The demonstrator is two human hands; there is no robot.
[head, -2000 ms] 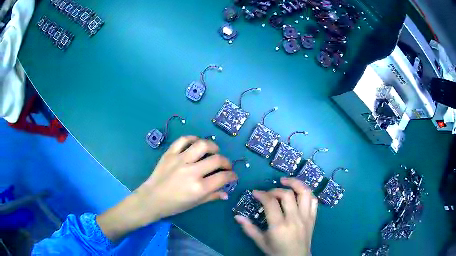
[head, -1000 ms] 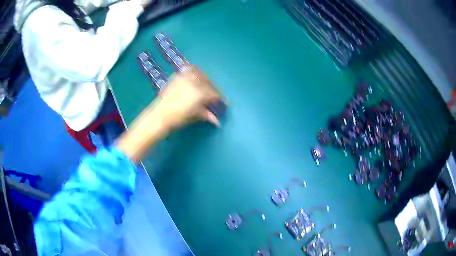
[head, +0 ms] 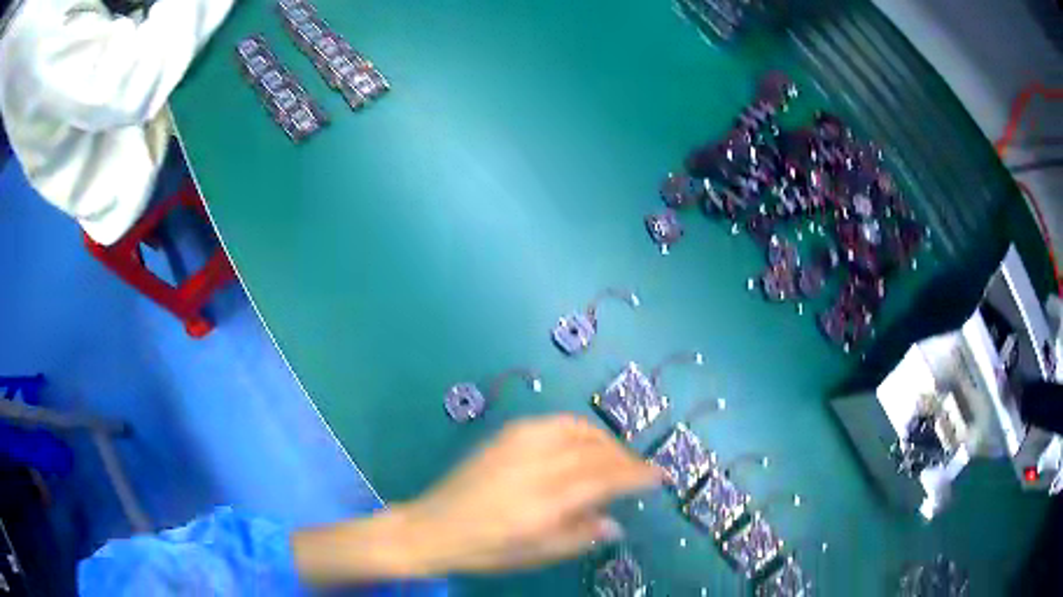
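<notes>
My left hand point(head: 530, 496) is in the lower middle, palm down and blurred, its fingertips beside a row of square modules point(head: 631, 400) with thin leads. The view does not show if it holds anything. My right hand is not in view. Two small round grey holders with leads lie apart on the mat, one holder point(head: 464, 401) left of the other point(head: 574, 332). Another square board point(head: 618, 574) is cut off by the bottom edge, below my left hand.
Two board strips point(head: 280, 88) lie at the upper left of the green mat point(head: 385, 245). A dark pile of holders point(head: 816, 198) is at the upper right, the screw feeder point(head: 933, 432) at the right. A person's white sleeve point(head: 105, 93) and a red stool point(head: 175, 280) are at left.
My left hand went out to the board strips a second ago and is now back near the modules. My right hand, on a board two seconds ago, is out of view. The camera view has shifted.
</notes>
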